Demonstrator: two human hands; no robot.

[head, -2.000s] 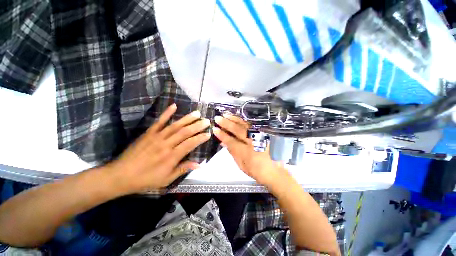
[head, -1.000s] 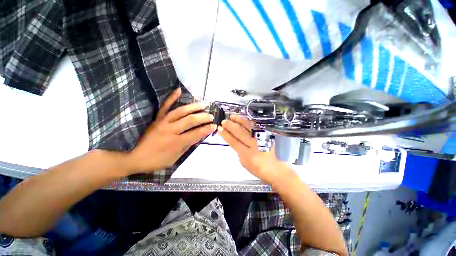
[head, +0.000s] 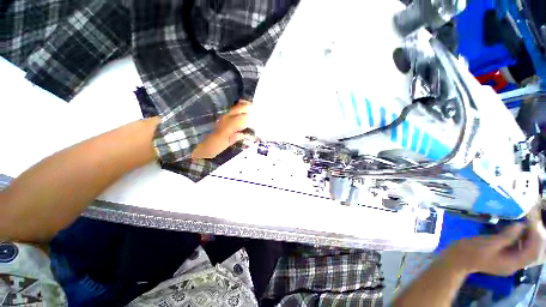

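The black and grey plaid garment [head: 173, 78] lies on the white table left of the sewing machine [head: 311, 72], with a dark edge curving through it. My left hand [head: 224, 132] is near the presser foot [head: 260, 147], partly covered by a fold of the plaid; its fingers are bent on the cloth beside the foot. My right hand [head: 509, 249] is blurred at the far right, by the end of the machine head; whether it holds anything cannot be told. The cloth's lower corner lies left of the machine bed [head: 269, 171].
A ridged grey table edge [head: 239, 229] runs in front of me. More plaid cloth [head: 323, 273] hangs below it. A smaller plaid part [head: 78, 48] lies at the upper left. Blue bins [head: 488, 36] stand at the upper right.
My right hand has left the needle area and moved far right to the machine's end. The plaid is now folded over my left hand. The view has shifted, showing more of the machine.
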